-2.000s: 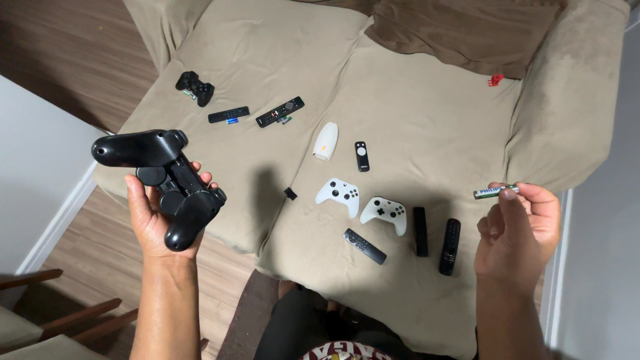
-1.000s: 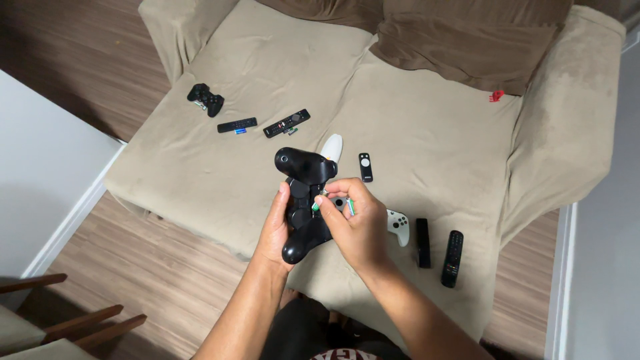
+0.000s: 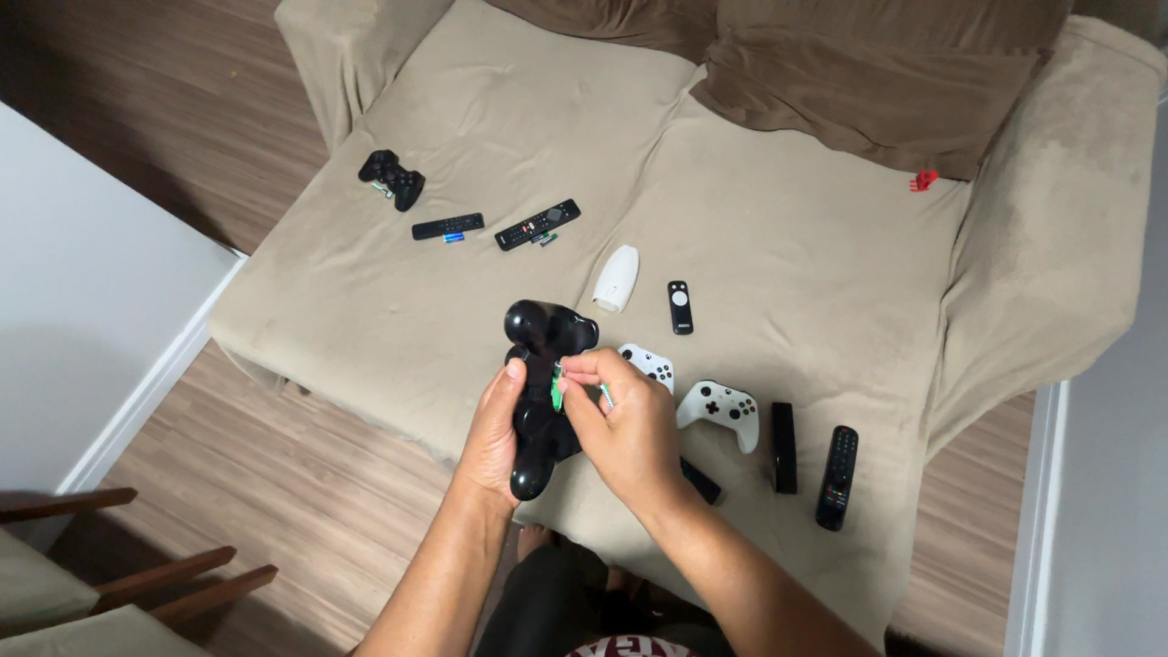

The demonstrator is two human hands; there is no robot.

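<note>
My left hand (image 3: 497,429) grips a black game controller (image 3: 546,330), held upright on end above the sofa's front part. At the controller's middle, the fingertips of my right hand (image 3: 625,411) pinch a green battery (image 3: 557,388). A second battery (image 3: 607,396), partly hidden, shows between the fingers of that same hand. Just beyond the controller lies a white plastic cover (image 3: 618,278). To the right, a white game controller (image 3: 650,365) is partly covered by my right hand, and another white controller (image 3: 721,411) lies beside it.
On the beige sofa (image 3: 776,210) lie a small black remote (image 3: 680,307), two black remotes (image 3: 447,226) (image 3: 538,224) with batteries beside them, and a black controller (image 3: 392,181). Further remotes (image 3: 784,447) (image 3: 837,478) lie at right. A red object (image 3: 923,181) is near the brown cushion (image 3: 867,82).
Two seconds ago my hands were far apart, the left with the black controller, the right with batteries. They have come together, and the right fingers now hold a battery at the controller.
</note>
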